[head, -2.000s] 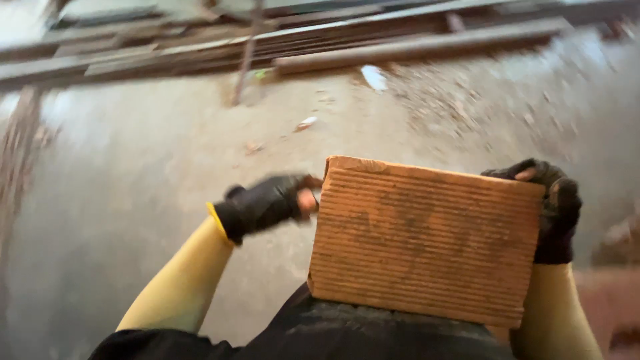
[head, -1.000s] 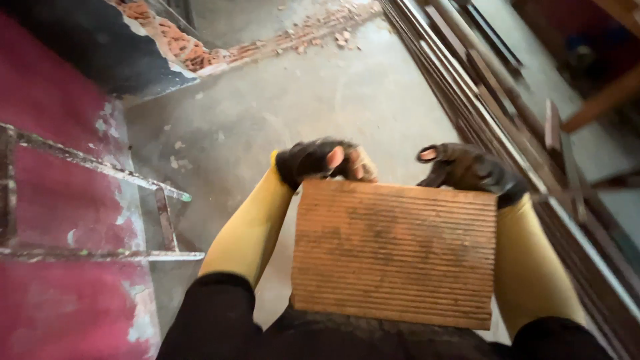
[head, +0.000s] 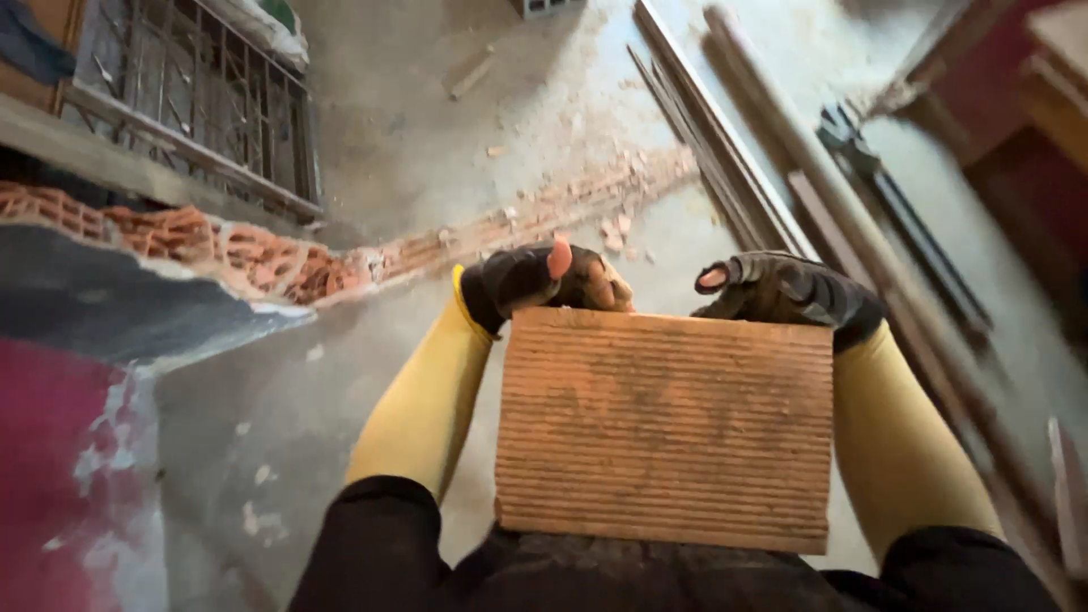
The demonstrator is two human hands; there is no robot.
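Note:
A ribbed orange clay brick (head: 663, 429) is held flat against my dark-clothed front, its grooved face turned up to the camera. My left hand (head: 552, 279), in a black glove with bare fingertips, grips the brick's far edge near its left corner, thumb raised. At the right half of the same edge, my right hand (head: 786, 293) in a matching glove grips the brick, with its thumb tip showing. The fingers beyond the edge are partly hidden. Yellow sleeves cover both forearms.
Left lies a broken wall of hollow bricks (head: 246, 255), with a metal grille (head: 204, 110) behind it. Rubble (head: 616, 229) strews the concrete floor ahead. Long metal bars (head: 731, 127) and a pipe (head: 816, 144) run along the right. A grey block (head: 548, 7) stands at the top.
My left hand has moved from the brick's left side to its far edge, and my right hand from its right corner to that edge. The view has turned strongly.

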